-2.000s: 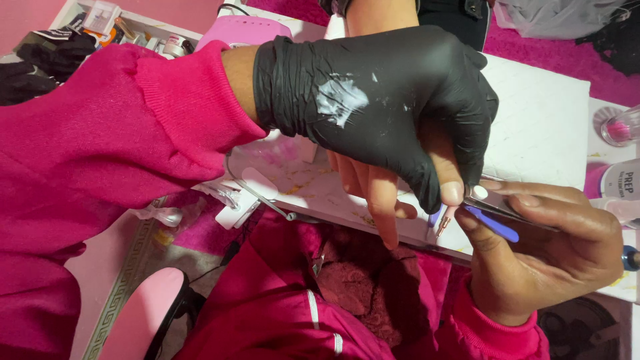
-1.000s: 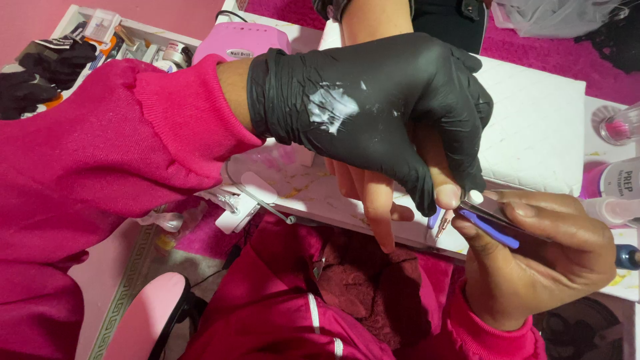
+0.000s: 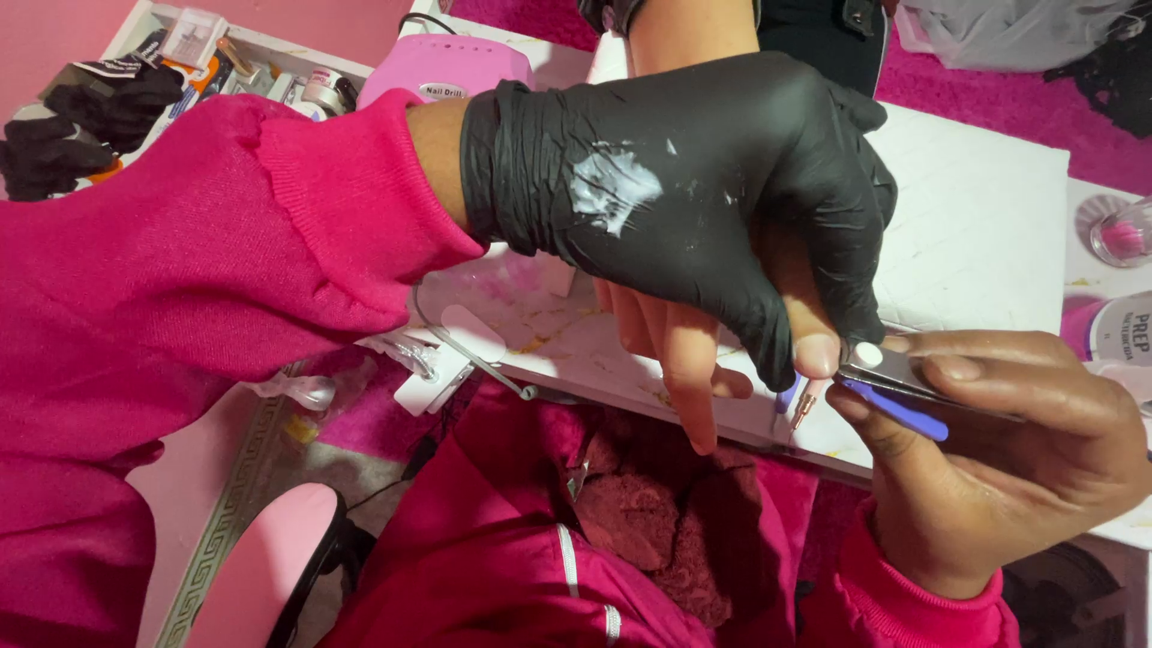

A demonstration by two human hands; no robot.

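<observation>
My left hand [image 3: 711, 189], in a black glove with a white smear on its back, is closed around the thumb [image 3: 817, 354] of another person, whose bare fingers [image 3: 688, 369] hang below it. In my bare right hand [image 3: 999, 432] is a nail clipper [image 3: 900, 373] with a metal body and a purple lever [image 3: 895, 412]. The clipper's jaws are at the tip of that thumb; whether they touch the nail cannot be told. Just below the thumb, a copper-coloured drill bit [image 3: 804, 407] shows over the table edge, its handpiece mostly hidden.
A padded white rest [image 3: 981, 207] lies under the other person's arm. Behind my left wrist stands a pink nail drill unit [image 3: 445, 67], beside a drawer [image 3: 351, 61] of supplies. A prep bottle [image 3: 1120, 328] and a glass jar [image 3: 1120, 236] stand at the right. A grey cable [image 3: 468, 346] crosses the table's near edge.
Both hands keep nearly the same pose, my left around the thumb and my right with the clipper at its tip. The view has shifted slightly.
</observation>
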